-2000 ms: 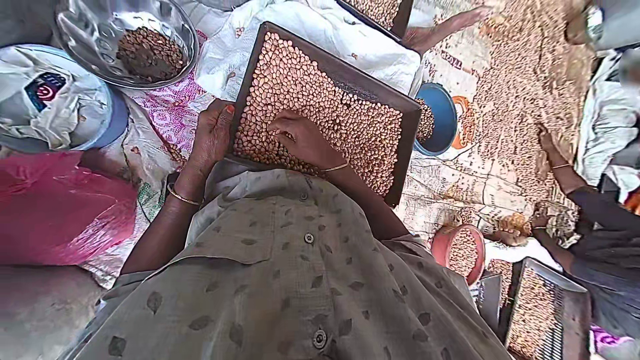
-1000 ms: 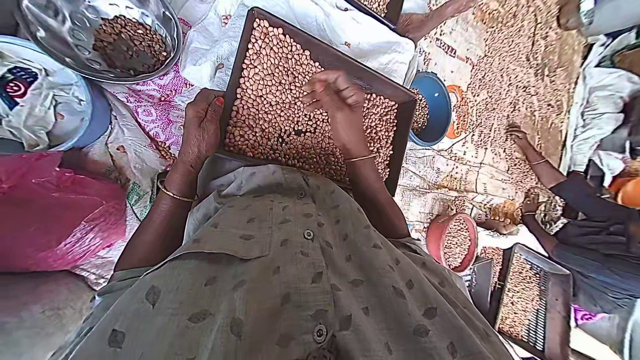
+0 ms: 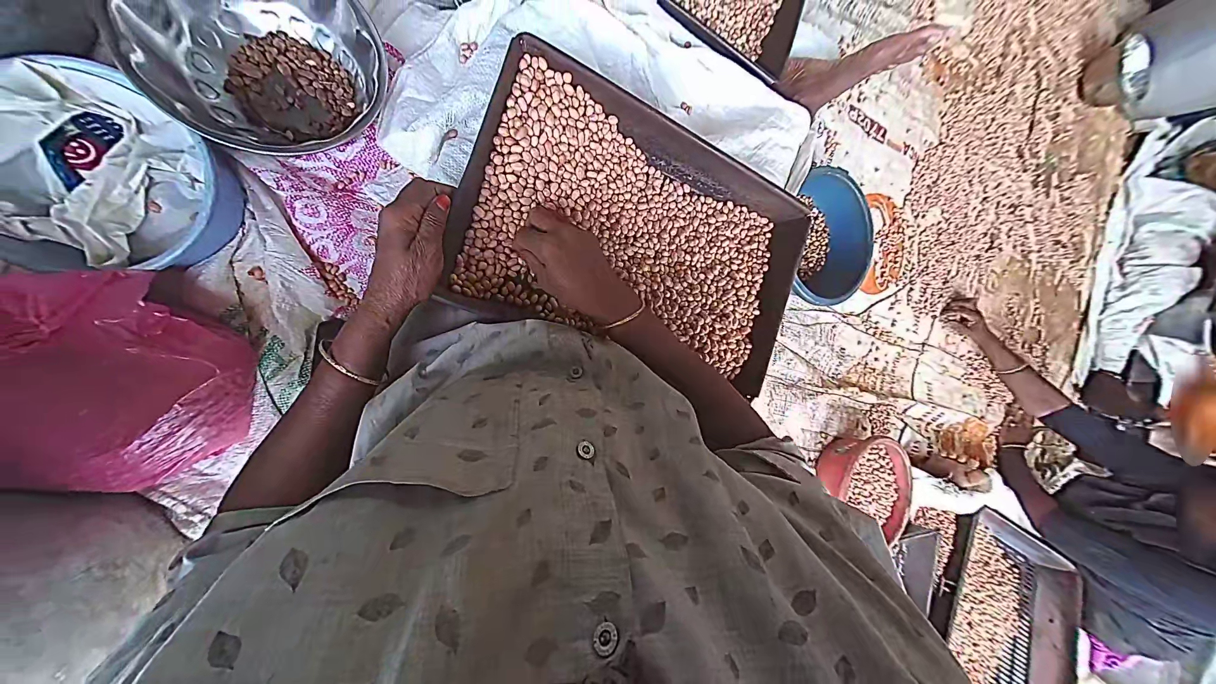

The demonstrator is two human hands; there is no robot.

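A dark rectangular tray [image 3: 655, 161] lies tilted across my lap, spread with pinkish-brown nuts or seeds [image 3: 617, 190]. My left hand [image 3: 408, 242] grips the tray's left edge, thumb on the rim. Over the nuts near the tray's lower left, my right hand [image 3: 570, 261] has its fingers bent down at their surface; whether it pinches any is hidden. Darker pieces gather by the near edge below it. Up left of my left hand, a shiny metal bowl [image 3: 180, 85] contains darker brown pieces [image 3: 290, 85].
At left are a blue tub [image 3: 223, 204] with crumpled plastic and a pink plastic bag [image 3: 123, 380]. To the right stand a blue bowl [image 3: 850, 237], a red bowl [image 3: 841, 461] and another tray [image 3: 1054, 570]. A co-worker's hand [image 3: 969, 318] is near nuts spread on sacking [image 3: 997, 171].
My right hand, raised over the middle of the tray a second ago, is now lower and further left at the nuts. My left hand stays on the tray's edge.
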